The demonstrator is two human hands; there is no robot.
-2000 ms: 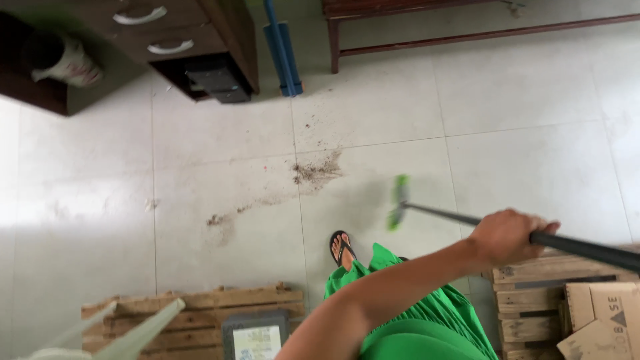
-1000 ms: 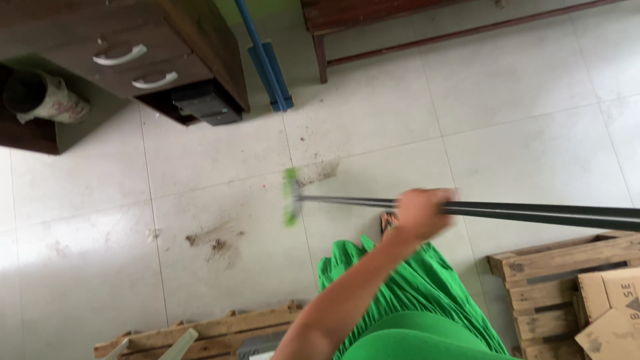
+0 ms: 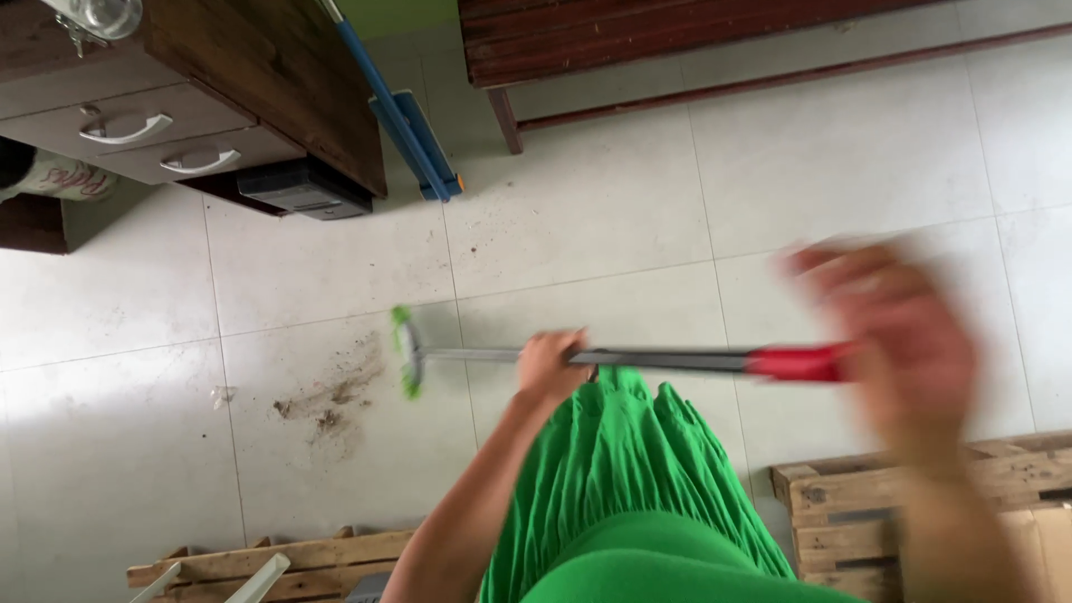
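Note:
My left hand (image 3: 553,367) is closed around the dark middle of a long broom or mop handle (image 3: 662,360). The handle lies nearly level across the view, with a red grip (image 3: 796,363) at its right end. My right hand (image 3: 900,335), blurred by motion, is at that red end; its fingers look raised, and whether it holds the grip cannot be told. At the left end of the pole is a narrow grey head with green bristles or fringe (image 3: 408,352), on the tiled floor. Just left of it lies a smeared patch of brown dirt (image 3: 335,406).
A dark wooden drawer desk (image 3: 276,75) stands at the upper left, beside a blue-handled floor tool (image 3: 414,138). A reddish-brown wooden bench (image 3: 586,42) spans the top. Wooden pallets (image 3: 888,486) lie at the lower right and lower left. Fine debris (image 3: 473,249) dots the floor.
The green-edged head has moved left across the floor, and the dirt by the tile joint seen earlier has shifted left toward the other patch. My right hand has come into view.

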